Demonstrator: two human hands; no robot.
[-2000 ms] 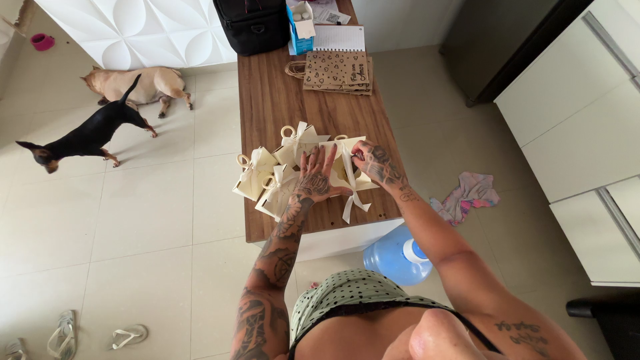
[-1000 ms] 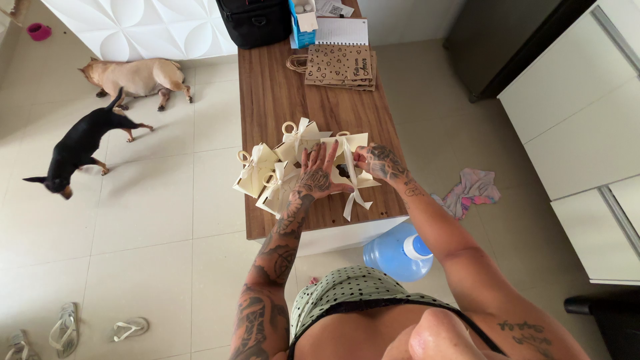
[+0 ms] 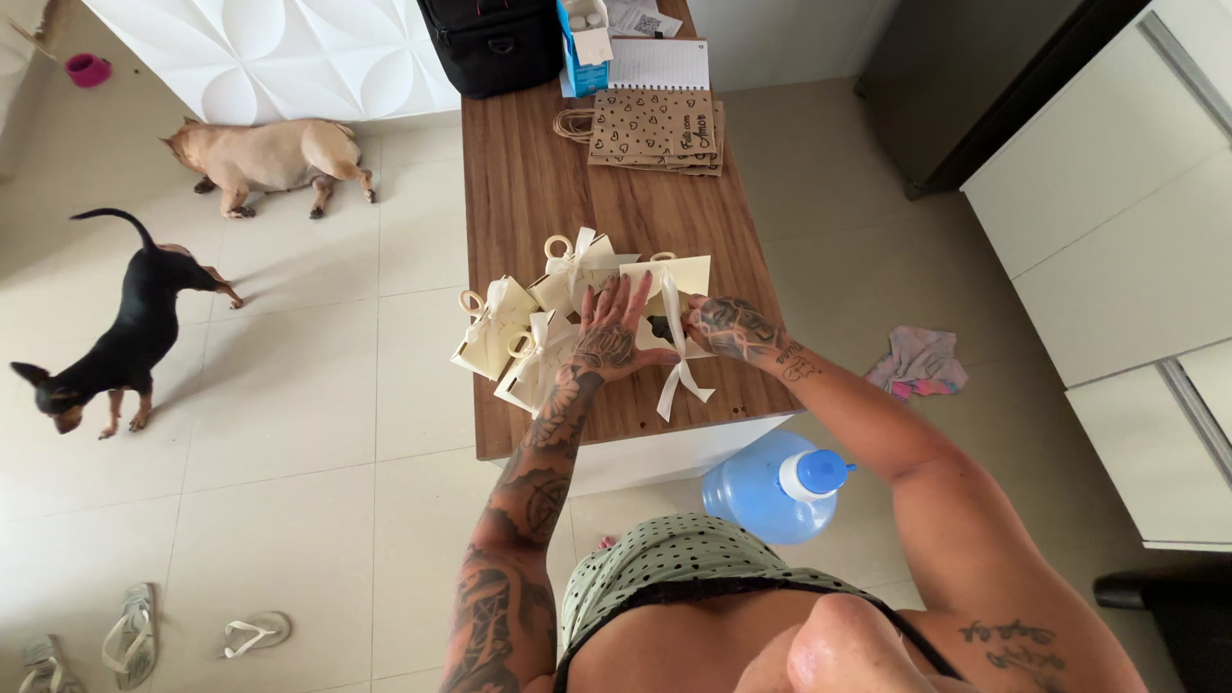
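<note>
Several small cream paper boxes with ring handles and white ribbons stand close together on the wooden counter, among them the leftmost box. My left hand lies with fingers spread over the left side of the rightmost box, its thumb reaching toward the ribbon. My right hand is at that box's right side with curled fingers; whether it pinches the ribbon or the box edge is hard to tell. The white satin ribbon runs down the box front and its tails hang below. A small dark thing shows behind the ribbon.
Kraft paper bags, a spiral notebook, a blue carton and a black bag occupy the counter's far end. A blue water jug stands below the near edge. Two dogs, a cloth and flip-flops are on the floor.
The black dog has turned and moved nearer on the left. Both my hands stay around the rightmost box, with only small shifts.
</note>
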